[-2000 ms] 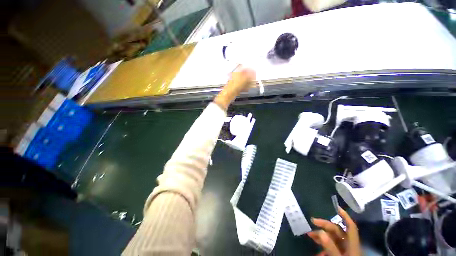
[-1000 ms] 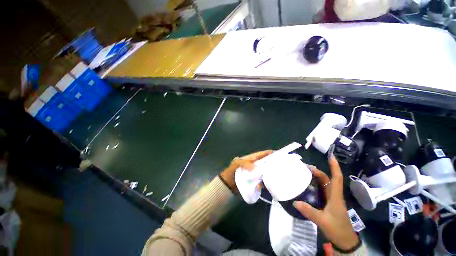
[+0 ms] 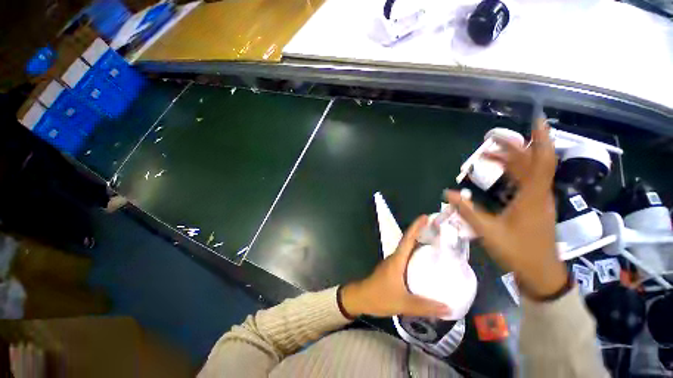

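Observation:
My left hand [image 3: 380,289] holds a white security camera [image 3: 443,279] low in front of me, with its black lens ball downward and its white base up. My right hand [image 3: 520,221] is raised just right of the camera, fingers spread and blurred. Its thumb tip is close to the base; whether it touches is unclear. A pale blur shows at its index fingertip; what it is cannot be told. A white antenna or strip [image 3: 387,225] stands up behind my left hand.
Several black-and-white cameras [image 3: 579,227] lie at the right, with QR labels [image 3: 607,269] and an orange card [image 3: 491,326]. A raised white-topped line [image 3: 590,52] runs behind, carrying a black ball-headed camera [image 3: 488,21]. Blue boxes [image 3: 96,96] stand at the far left.
My left hand first reached to the white-topped line, then came back. Both hands were on the camera; now the left alone holds it, turned base up, and the right has let go and risen.

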